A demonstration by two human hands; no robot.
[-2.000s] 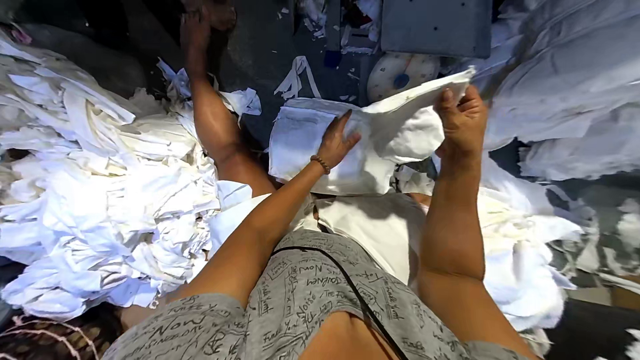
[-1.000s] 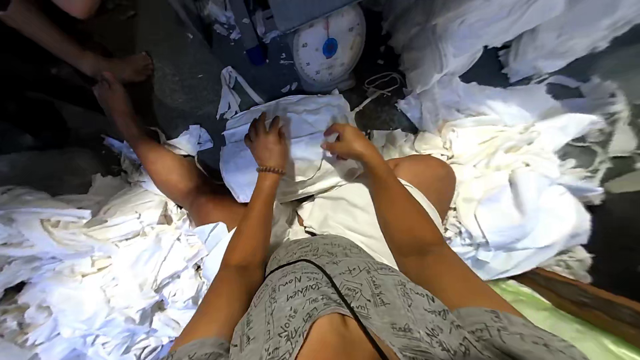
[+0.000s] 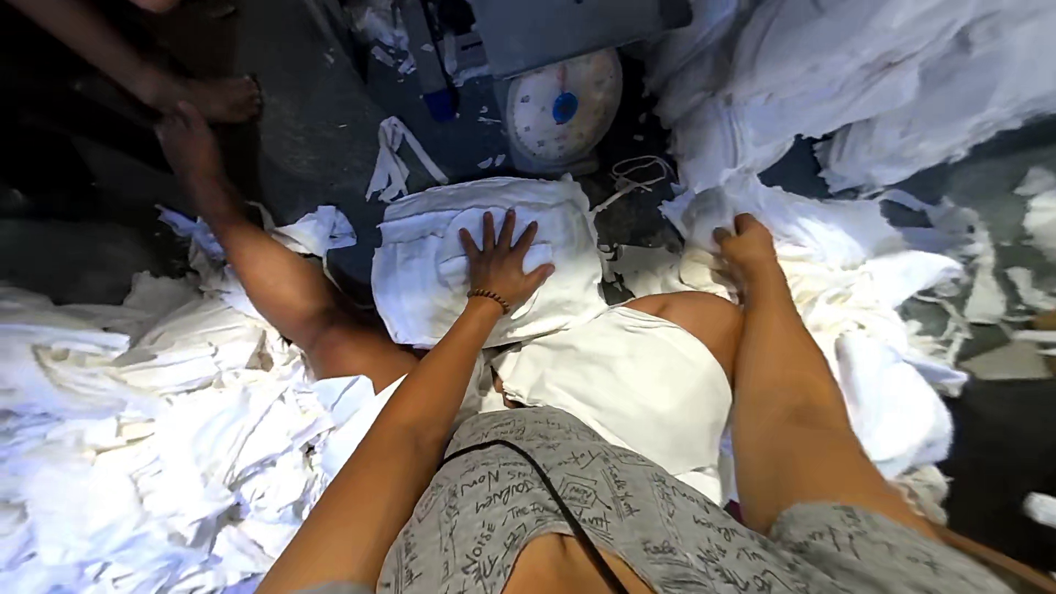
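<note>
A stack of folded white cloth [image 3: 412,272] lies on the floor between my legs. My left hand [image 3: 502,264], with a beaded bracelet at the wrist, rests flat on top of it, fingers spread. To the right, my right hand [image 3: 747,247] has its thumb and fingers closed on white cloth [image 3: 718,219] at the near edge of the right-hand heap. More white cloth [image 3: 627,379] covers my lap.
Beyond the stack stands a dial scale [image 3: 564,107] with a grey pan [image 3: 577,29]. Loose white scraps [image 3: 165,445] are heaped at the left, and white cloth [image 3: 841,74] is piled at the upper right. Another person's foot [image 3: 219,99] is at the upper left.
My right hand has moved off the stack to the cloth heap on the right. My left hand now lies flat on the stack. Two seconds ago my right hand held up a cloth's edge.
</note>
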